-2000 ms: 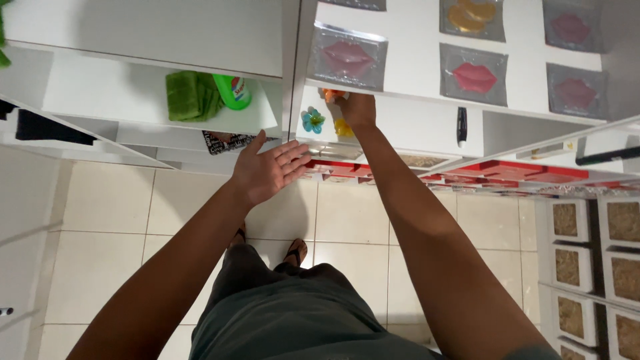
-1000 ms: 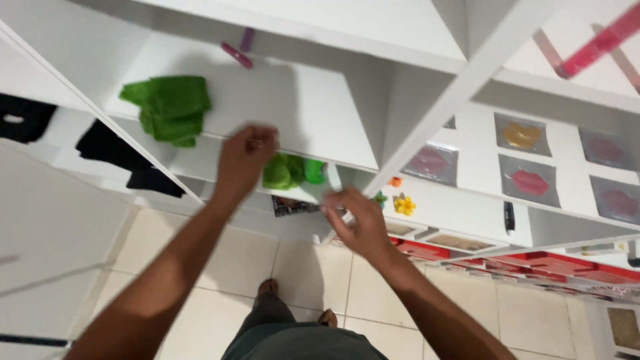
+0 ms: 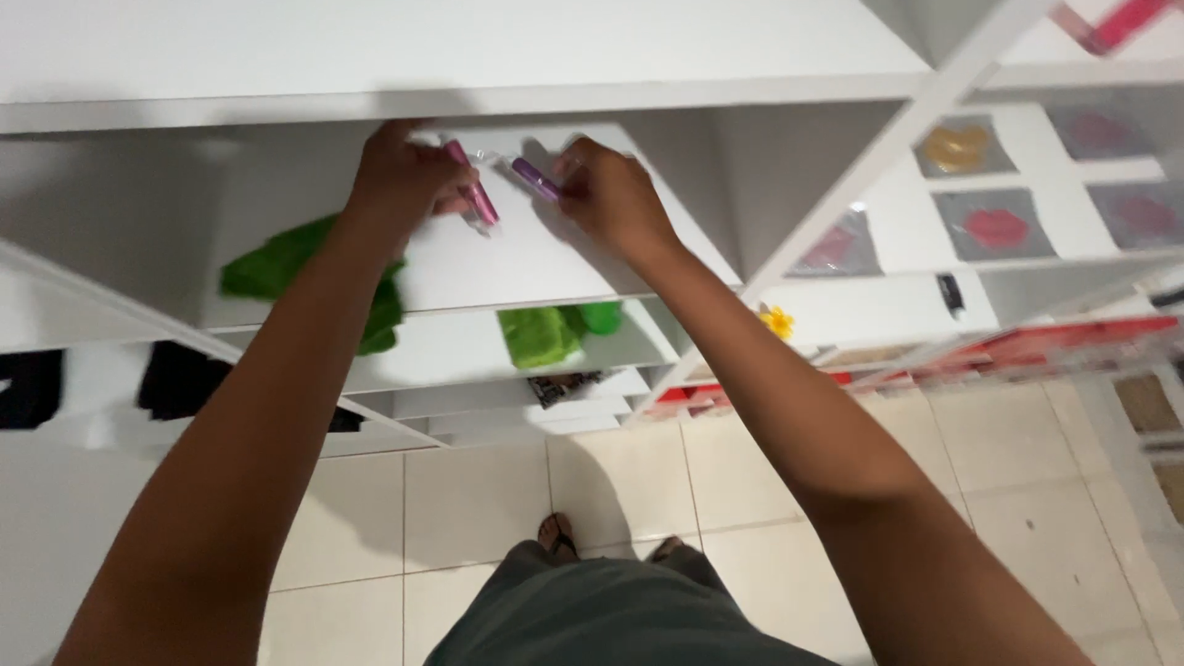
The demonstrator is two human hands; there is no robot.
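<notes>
Both hands are inside a white shelf compartment (image 3: 555,268). My left hand (image 3: 407,176) holds a pink tube (image 3: 474,185), its thumb and fingers around the upper part. To the right, my right hand (image 3: 615,190) grips one end of a purple tube (image 3: 535,178) between its fingertips. Clear plastic shows between the two tubes; whether it joins them I cannot tell. A green cloth (image 3: 277,264) lies on the same shelf, partly hidden behind my left forearm.
One shelf lower are another green cloth (image 3: 539,335) and a green bottle (image 3: 601,316). An upright divider (image 3: 832,213) stands at the right. Beyond it lie packets with lip shapes (image 3: 996,228) and a yellow flower (image 3: 777,322). Black items (image 3: 180,379) sit lower left.
Both hands have moved into the upper compartment and taken hold of the pink and purple tubes, which lay loose there one second ago. The view has shifted to the left along the shelves.
</notes>
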